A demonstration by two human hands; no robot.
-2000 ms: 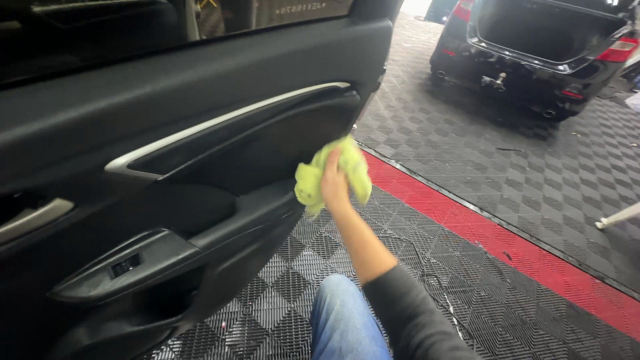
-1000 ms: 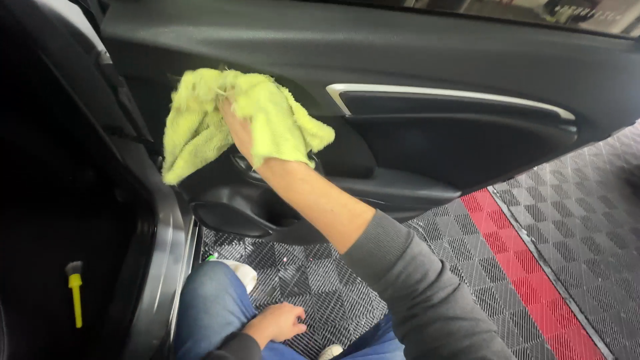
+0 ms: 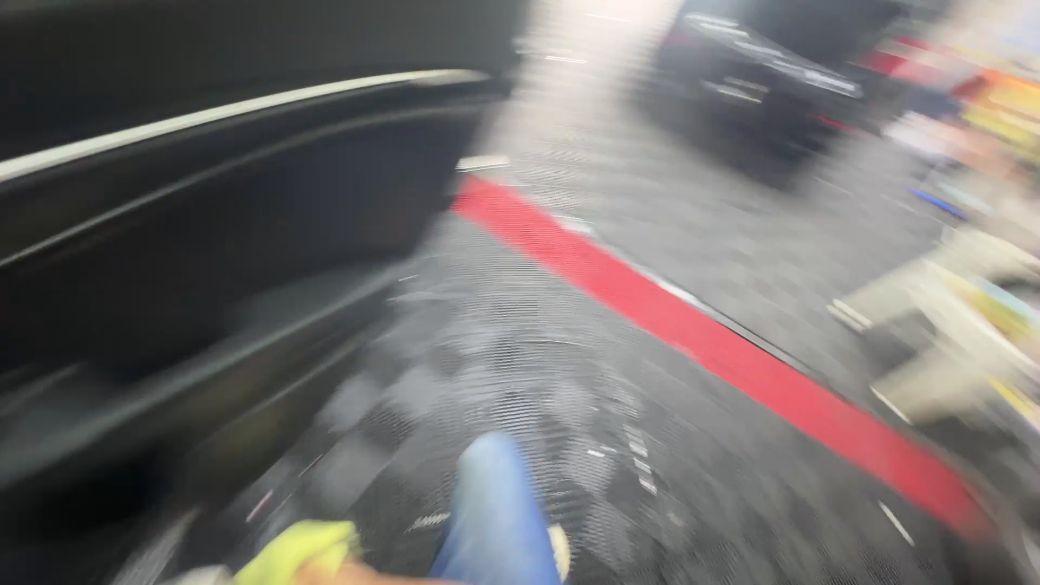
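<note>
The picture is strongly blurred. My right hand (image 3: 345, 572) shows only in part at the bottom edge, left of my knee in blue jeans (image 3: 496, 520). It is closed on a yellow-green microfiber cloth (image 3: 284, 549), partly cut off by the frame. The black inner panel of a car door (image 3: 325, 195), with a pale trim strip (image 3: 203, 116), fills the left side. Hand and cloth are below its lower part; whether they touch it, I cannot tell. My left hand is out of sight.
Grey patterned floor tiles (image 3: 569, 390) are crossed by a red strip (image 3: 674, 313). A dark car (image 3: 764, 89) stands at the upper right. Farther right is a blurred pale stand or cart (image 3: 934, 325) with colored items around it.
The view has swung strongly to the right. My right hand and the cloth have left the upper door panel and are now low at the frame's bottom. My left hand has gone out of view.
</note>
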